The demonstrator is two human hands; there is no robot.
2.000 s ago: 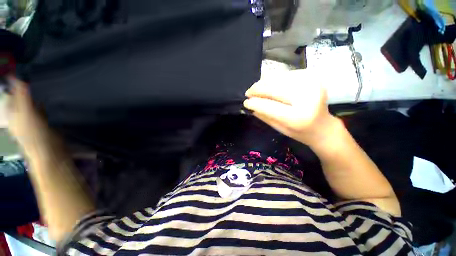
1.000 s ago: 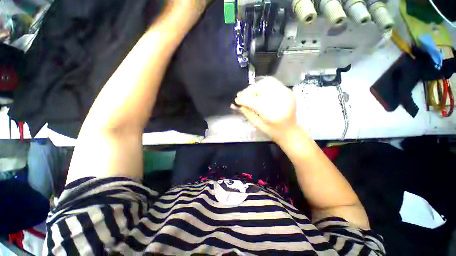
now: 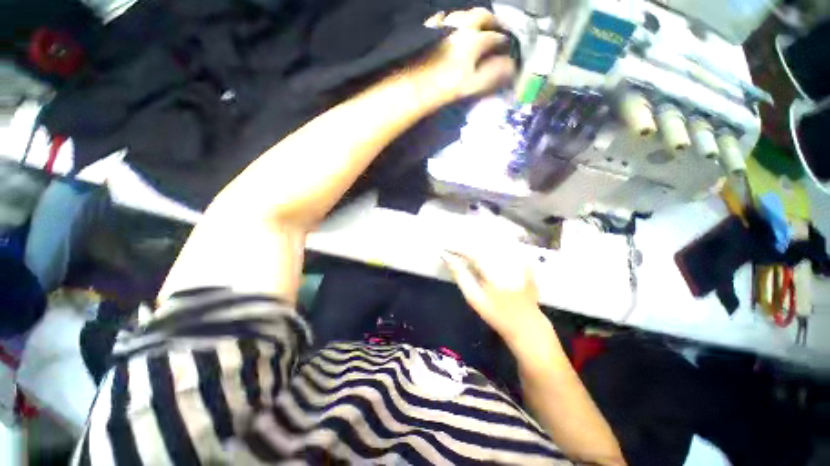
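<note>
The black cloth [image 3: 227, 82] lies heaped on the table left of and behind the needle area. My left hand [image 3: 473, 59] reaches far forward to the cloth's edge beside the machine head, fingers bent; whether it grips the cloth cannot be told. The grey-white overlocker [image 3: 628, 164] stands right of it, with several cream knobs [image 3: 673, 127] in a row. The needle area [image 3: 523, 136] is lit by a bright lamp, with bare metal plate in front. My right hand [image 3: 496, 278] is at the table's front edge, overexposed, with no cloth seen in it.
Red-orange scissors handles [image 3: 783, 296] and dark scraps [image 3: 714, 259] lie at the right of the table. A thin pale strand [image 3: 632, 273] hangs right of the machine. Large black cones [image 3: 810, 136] stand at the far right. A dark device with a red round part [image 3: 56, 52] is far left.
The view has turned, showing more of the machine. The cloth has moved away from the needle and front edge to the back left. My left hand has come from the left side to beside the machine head.
</note>
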